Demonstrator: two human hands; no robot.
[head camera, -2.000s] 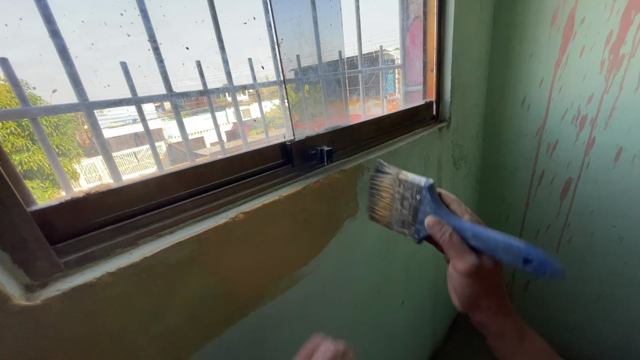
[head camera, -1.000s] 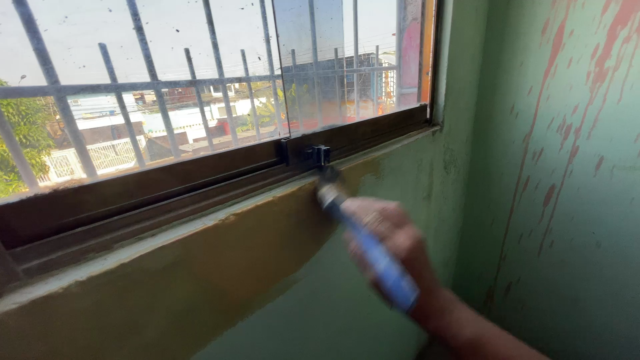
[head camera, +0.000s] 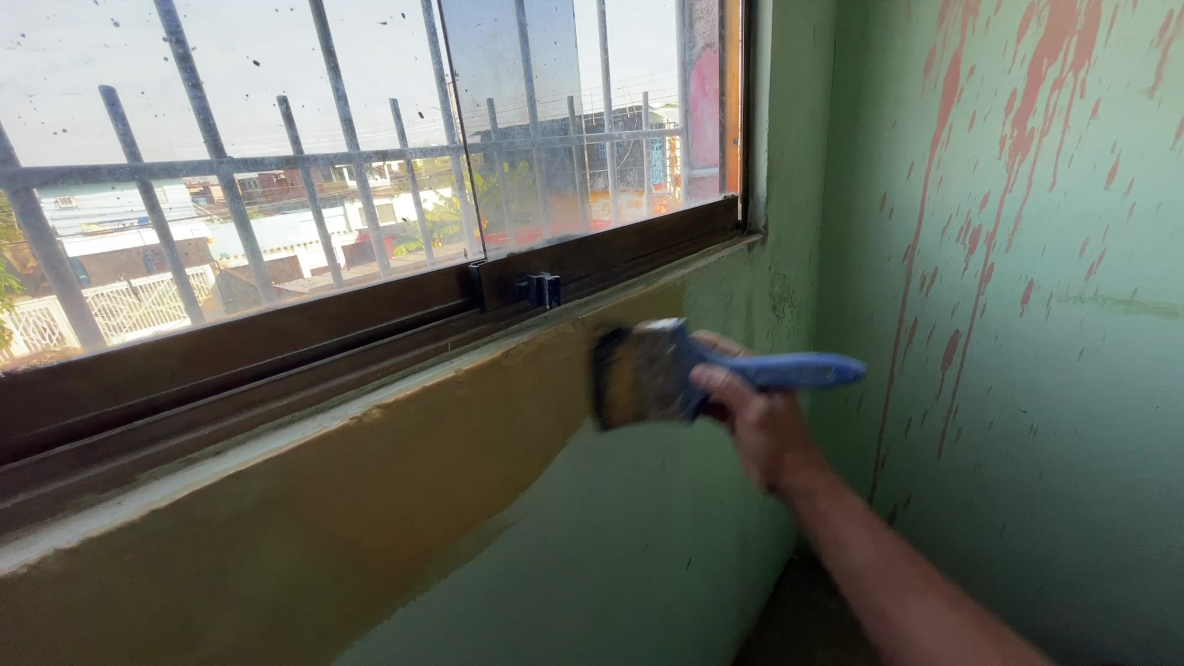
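My right hand (head camera: 754, 412) grips a wide paintbrush (head camera: 661, 375) by its blue handle, which points to the right. The dark, blurred bristles face left, at the right part of a brown coat (head camera: 370, 490) on the green wall (head camera: 564, 546) below the window. Whether the bristles touch the wall cannot be told. The brown coat runs from the lower left up along the window ledge (head camera: 370, 407). My left hand is out of view.
A sliding window with a dark frame (head camera: 370, 347) and a small latch (head camera: 542, 290) is above the ledge; metal bars (head camera: 240, 231) stand outside it. To the right, a green side wall (head camera: 1045, 388) with reddish drips meets the window wall at a corner.
The brush has turned from pointing up toward the latch to lying sideways, lower from the ledge. Brown now reaches farther right under the ledge than two seconds ago. The fingertips seen at the bottom then are gone.
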